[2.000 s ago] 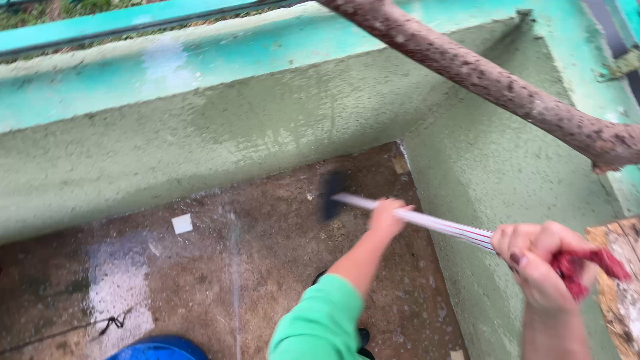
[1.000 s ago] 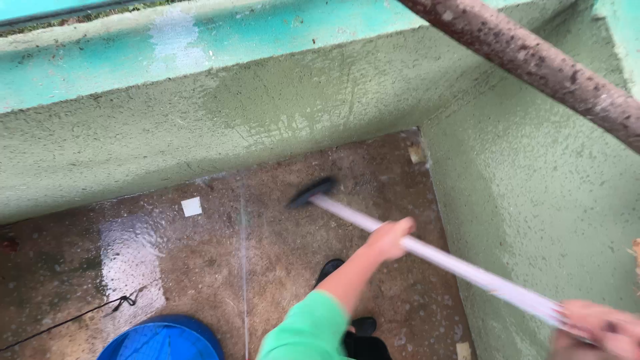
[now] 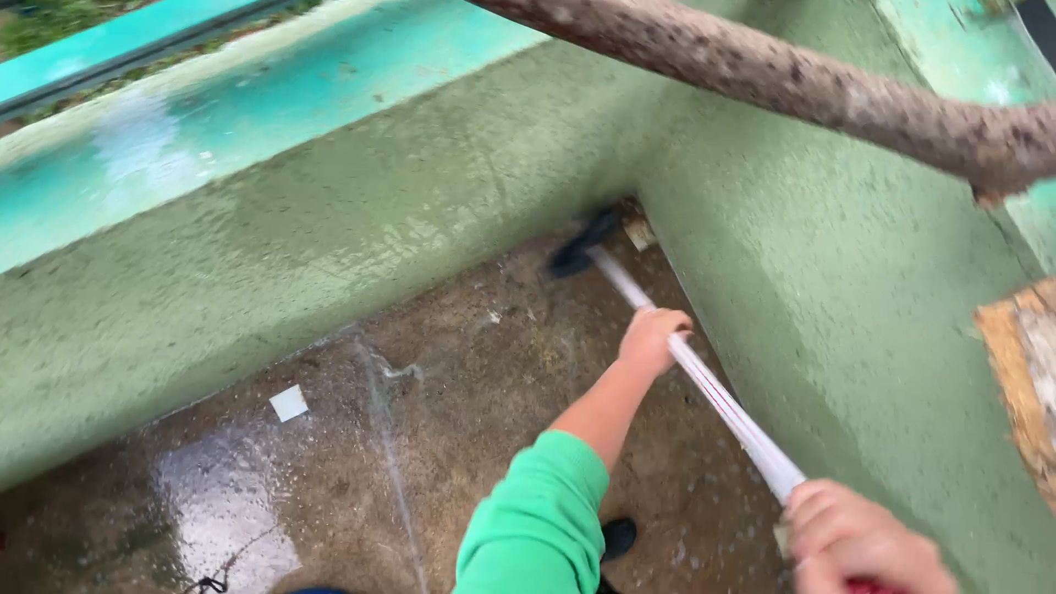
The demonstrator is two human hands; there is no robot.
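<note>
My left hand [image 3: 656,340], below a green sleeve, is closed around the lower part of a white pole [image 3: 734,408] with thin red stripes. Around its upper end, at the lower right, my right hand [image 3: 862,536] is closed, with something red showing beneath it. The pole ends in a dark brush or broom head [image 3: 584,243], blurred, resting low by the corner where two green walls meet the wet brown floor [image 3: 495,396]. A small pale block [image 3: 639,233] lies in that corner, beside the head.
A thick branch [image 3: 767,74] crosses above the green wall [image 3: 412,198]. A white square piece [image 3: 289,403] lies on the floor. A dark cord [image 3: 212,584] and a blue rim [image 3: 318,591] show at the bottom edge. Rough wood [image 3: 1023,371] juts in at right; a dark shoe [image 3: 619,538] stands below my sleeve.
The dark head has moved from the open floor into the corner by the pale block. Both hands have stayed on the pole. The blue container has mostly left the view.
</note>
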